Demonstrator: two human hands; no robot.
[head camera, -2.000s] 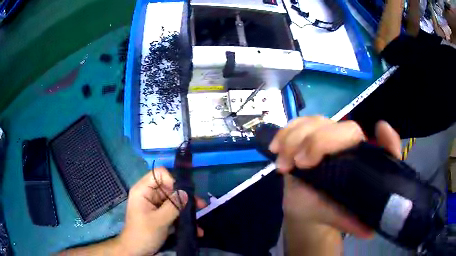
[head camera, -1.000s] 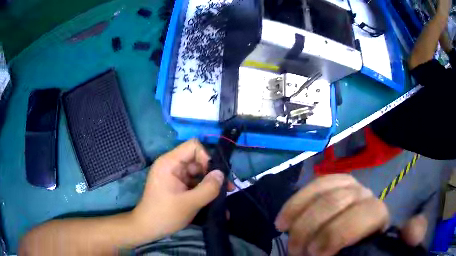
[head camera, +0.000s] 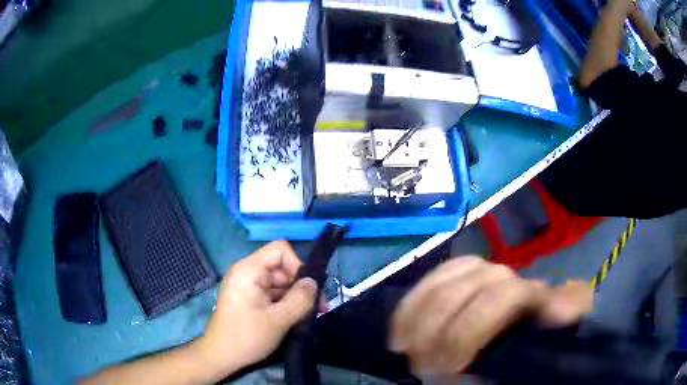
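My left hand (head camera: 260, 301) grips a long black band (head camera: 322, 259) near its upper end, just in front of the blue tray (head camera: 294, 228). My right hand (head camera: 482, 312) is blurred at the lower right, its fingers curled round a thick black tool (head camera: 572, 353) that looks like the electric screwdriver. The screwdriver's tip is not visible. The screw feeder (head camera: 399, 86) stands in the blue tray, with its metal pick-up mechanism (head camera: 399, 162) facing me. Many tiny black screws (head camera: 271, 113) lie on the tray's white liner.
A black perforated tray (head camera: 158, 241) and a glossy black smartphone (head camera: 79, 256) lie at left. Small black pieces (head camera: 159, 125) lie left of the blue tray. A second blue tray (head camera: 527, 79) is beyond the feeder. A red stool (head camera: 527, 225) and another person's arm (head camera: 603, 53) are at right.
Two seconds ago the screwdriver was raised at the feeder's front; it is now low at the right. The band has stayed in my left hand. The view has shifted.
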